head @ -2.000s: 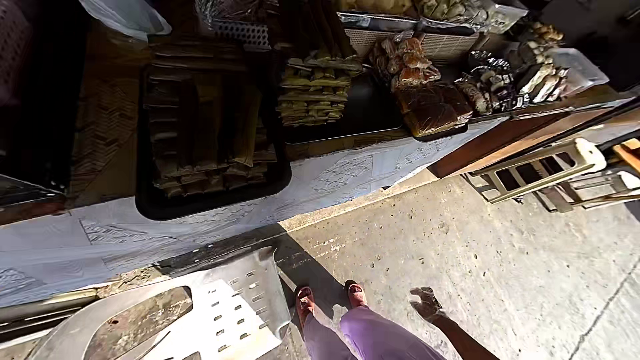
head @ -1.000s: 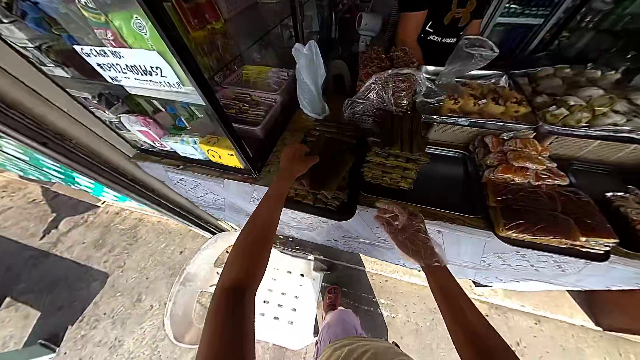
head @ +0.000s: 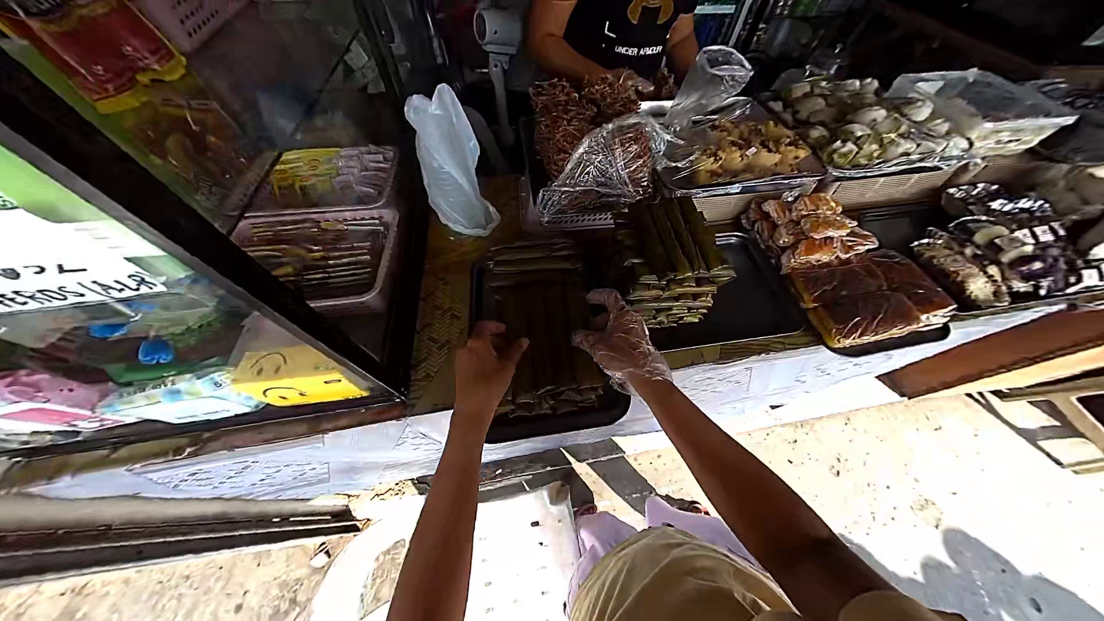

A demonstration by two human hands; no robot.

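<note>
Dark leaf-wrapped food rolls (head: 548, 332) lie in rows on a black tray (head: 561, 427) at the counter's front. My left hand (head: 487, 366), bare, is at the left side of these rolls, thumb and fingers apart. At their right side is my right hand (head: 623, 339) in a clear plastic glove, fingers curved around the edge of the rolls; whether it grips them I cannot tell. A second stack of leaf-wrapped rolls (head: 677, 263) stands on another black tray (head: 759, 289), just behind and right of the gloved hand.
A white plastic bag (head: 450, 164) stands behind the tray. Left is a glass case (head: 302, 345) with a dark frame. Packed brown cakes (head: 871, 293) and wrapped foods lie right. A person (head: 621, 43) is behind the counter. A white plastic chair (head: 509, 552) stands below the counter edge.
My right hand has moved from the counter's front edge to the right side of the rolls on the tray. My left hand stays by their left side. The view has shifted largely.
</note>
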